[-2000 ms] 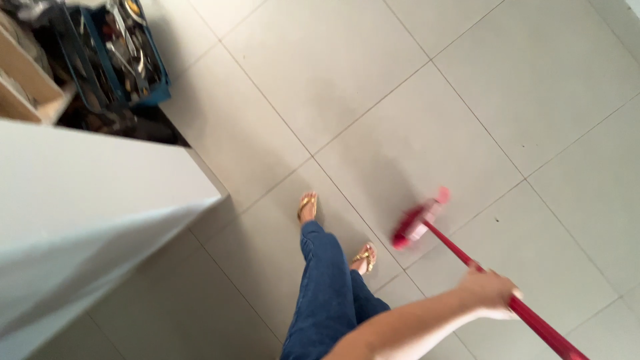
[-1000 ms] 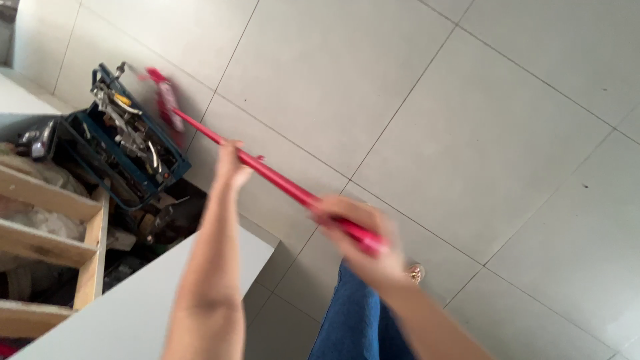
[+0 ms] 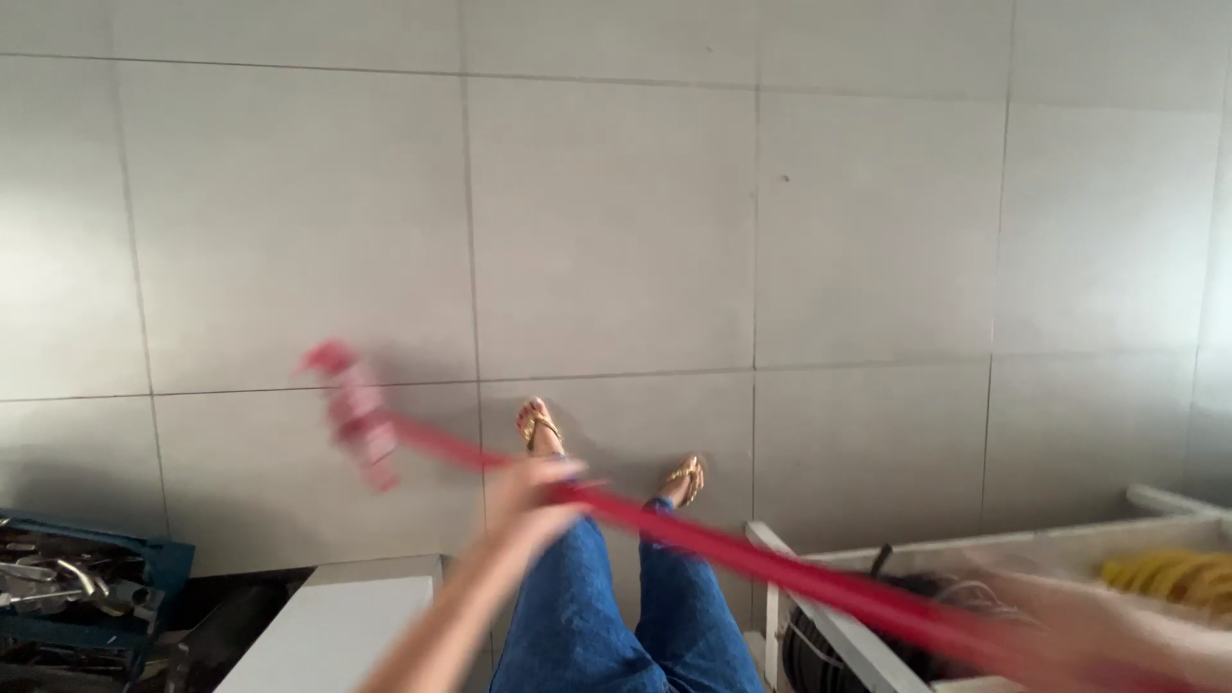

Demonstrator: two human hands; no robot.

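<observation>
A red broom handle (image 3: 712,544) runs slantwise across my legs, from the broom head at the left down to the lower right. My left hand (image 3: 544,496) is wrapped around its middle. Near its upper end is my right hand (image 3: 1049,616), closed on the handle and badly blurred. The red and pink broom head (image 3: 358,414) is left of my feet, over the grey tiled floor (image 3: 616,221); motion blur hides its bristles and whether they touch the floor.
An open blue metal toolbox (image 3: 173,577) full of tools stands at the lower left, beside a white cabinet top (image 3: 332,626). At the lower right a white-framed shelf (image 3: 837,635) holds black cables and a yellow coiled hose (image 3: 1169,577). Small specks (image 3: 785,178) lie on the tiles.
The view has turned strongly. One second ago the broom head was beside the toolbox; now it is away from it, nearer my feet. Two seconds ago only one hand showed on the handle.
</observation>
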